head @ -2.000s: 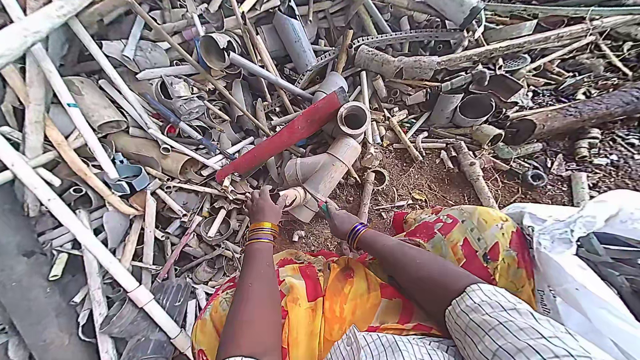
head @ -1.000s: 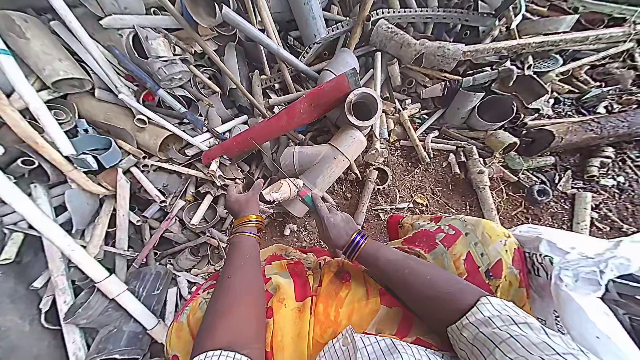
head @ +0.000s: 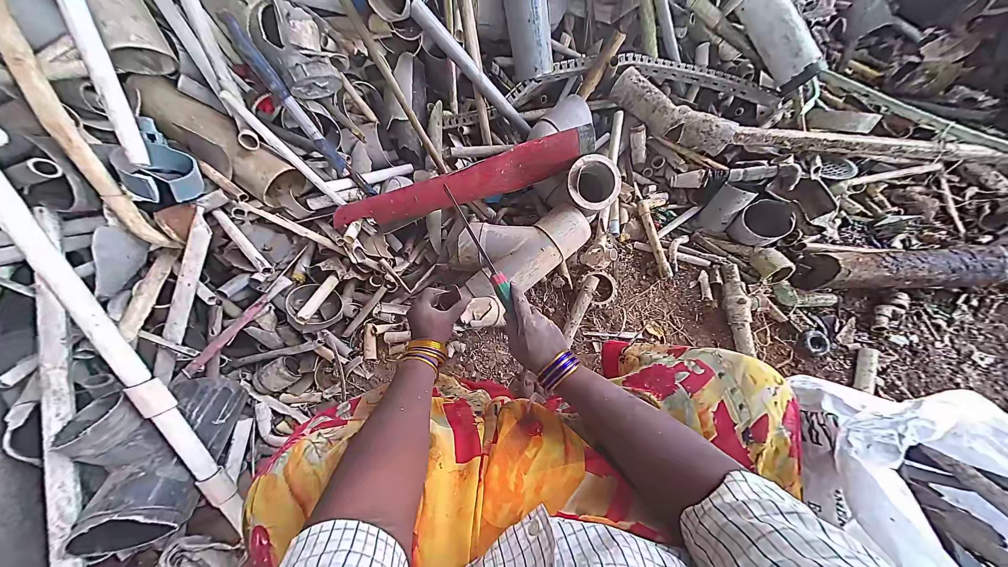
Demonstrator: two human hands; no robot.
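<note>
My right hand [head: 534, 335] is closed round the red and green handle of a long thin dark blade [head: 468, 228], perhaps a knife, which points up and left. Beside it my left hand [head: 435, 316] has its fingers curled on a small dark, ring-like piece [head: 447, 299], too small to name surely. Just right of those fingers lies a pale, broken-ended piece [head: 482, 312]. Beyond both hands are a grey plastic pipe fitting [head: 543, 244] with an open round socket and a red half-pipe strip [head: 465, 179] lying slantwise across the scrap.
Scrap pipes and fittings pile up ahead and to the left, with a long white pipe [head: 102, 331] slanting along the left. A brown, dirt-covered pipe [head: 913, 268] lies at the right on bare soil. A white sack [head: 882, 441] holding dark pieces stands at the lower right.
The blade now stands out plainly above my right hand, pointing up over the red strip. A dark ring-like piece shows at my left fingers, and the pale piece lies to their right.
</note>
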